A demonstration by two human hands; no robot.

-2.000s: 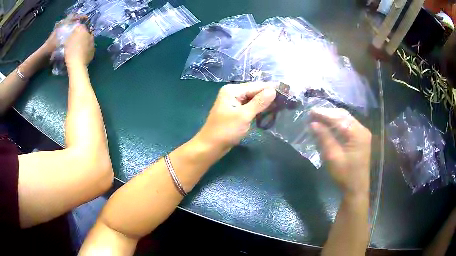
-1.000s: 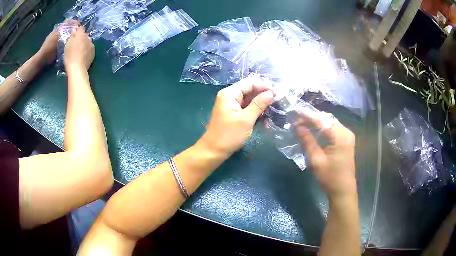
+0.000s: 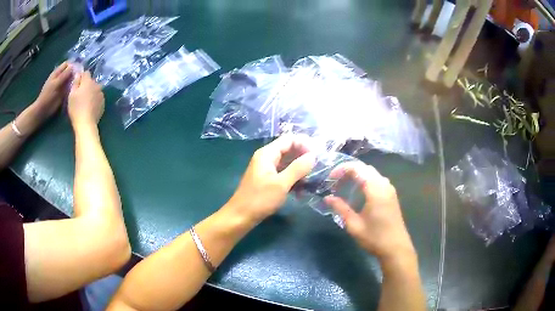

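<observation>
A clear zip-lock bag [image 3: 325, 197] with something dark in it hangs between my two hands over the table. My left hand [image 3: 268, 176] pinches its upper left part between thumb and fingers. My right hand [image 3: 365, 209] has thumb and fingers around its right side, the fingertips curled and slightly apart. The dark content, perhaps a cord, is blurred and partly hidden by the fingers. Just beyond my hands lies a glaring pile of bags [image 3: 243, 115] with dark contents showing through.
At left a neighbour's hands [image 3: 85, 100] hold a small bag, beside an overlapping row of bags [image 3: 164, 82] and a bluish heap [image 3: 125, 51]. Past the seam lie a crumpled bag clump [image 3: 493, 194], yellow-green scraps [image 3: 505, 112] and pale posts [image 3: 453, 45]. A blue holder [image 3: 106, 11] is far left.
The view has tilted up, so the table things sit lower and a blue holder shows. My right hand has come closer to my left, and the bag is more bunched between them.
</observation>
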